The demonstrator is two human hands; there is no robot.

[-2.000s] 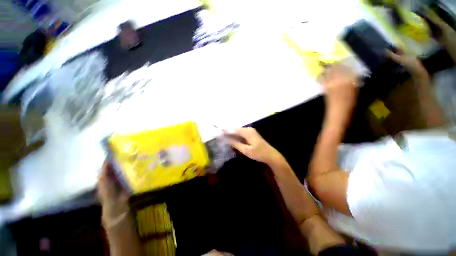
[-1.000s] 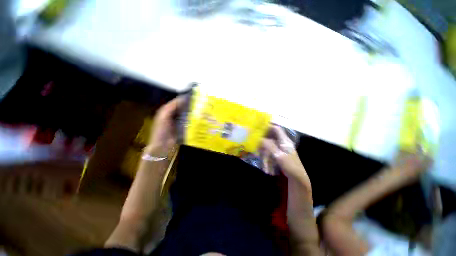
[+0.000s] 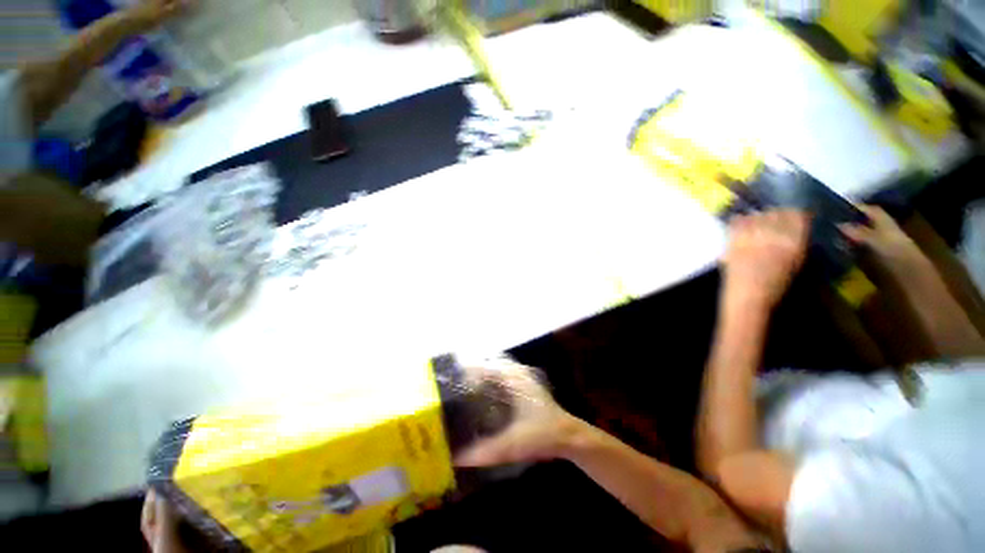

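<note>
A yellow printed box (image 3: pixel 324 464) with black ends and a white product picture is held low at the left front, over the table's front edge. Clear shiny wrap shows around it and is bunched at its right end. My right hand (image 3: pixel 518 416) grips the right end and the wrap. My left hand (image 3: pixel 158 524) is at the lower left end, mostly hidden behind the box and cut off by the picture's rim.
The white table (image 3: pixel 432 254) bears a large clear bag of accessories (image 3: pixel 216 243), loose accessories (image 3: pixel 319 240), a black mat (image 3: pixel 394 135) and a smartphone (image 3: pixel 326 130). At right, a person in white (image 3: pixel 886 454) handles a black inner box (image 3: pixel 810 211) beside yellow packaging (image 3: pixel 691 151).
The view has swung left from the lap back over the table. The yellow box now shows lower and further left in the picture, tilted the other way, still between both hands.
</note>
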